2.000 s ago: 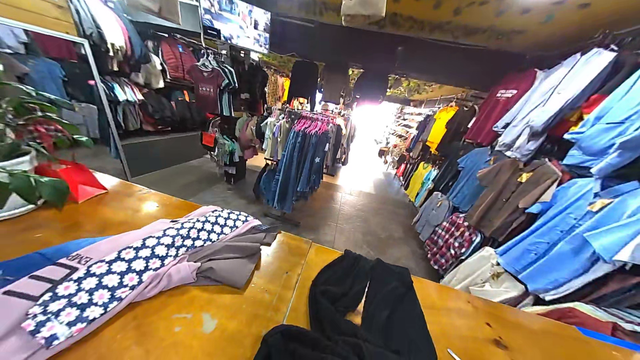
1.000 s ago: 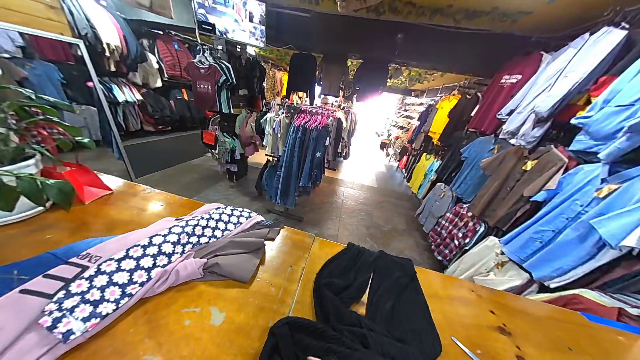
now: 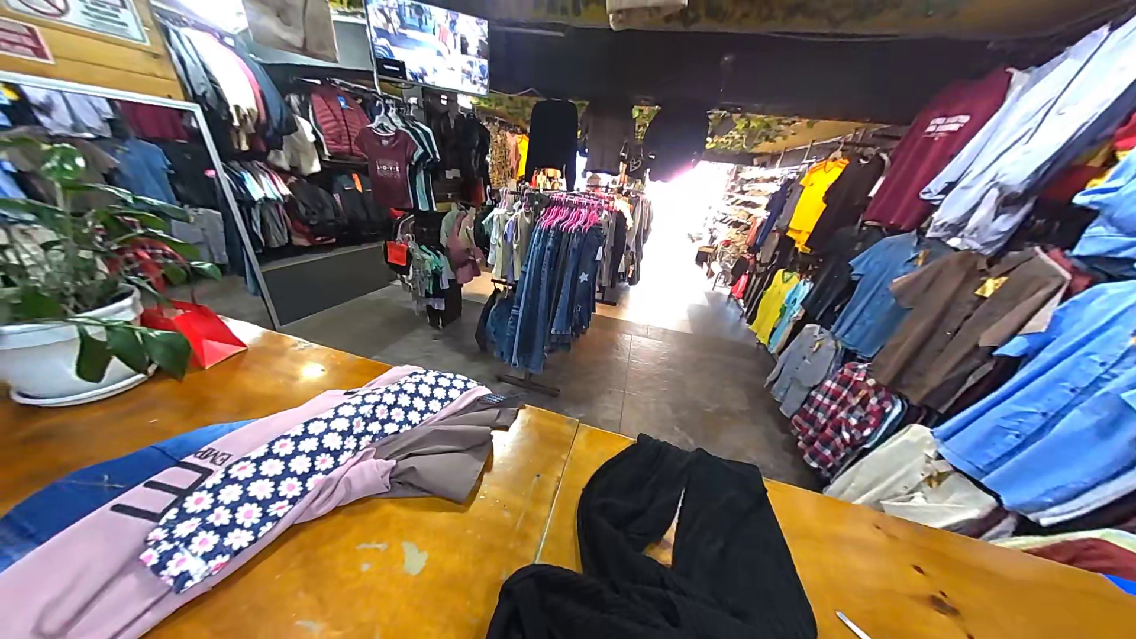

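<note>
Neither my left hand nor my right hand shows in the head view. A black fabric garment [image 3: 710,541] lies loosely folded over itself on the varnished wooden counter [image 3: 426,541], with a gap between two of its parts. To its left lies a pile of clothes: a navy cloth with white daisies [image 3: 293,470] on top of a pink garment [image 3: 98,568] with dark lettering, a grey-brown garment [image 3: 444,457] at its right end and a blue garment [image 3: 98,484] behind. Close to the bottom edge, right of the black garment, the thin pale tip of an object [image 3: 852,625] shows; its kind is unclear.
A white pot [image 3: 67,355] with a leafy plant and a red object [image 3: 200,333] stand at the counter's left. Beyond the counter are a rack of jeans [image 3: 555,284], hanging shirts [image 3: 967,311] on the right, a framed mirror [image 3: 226,191] and a wall screen [image 3: 429,44].
</note>
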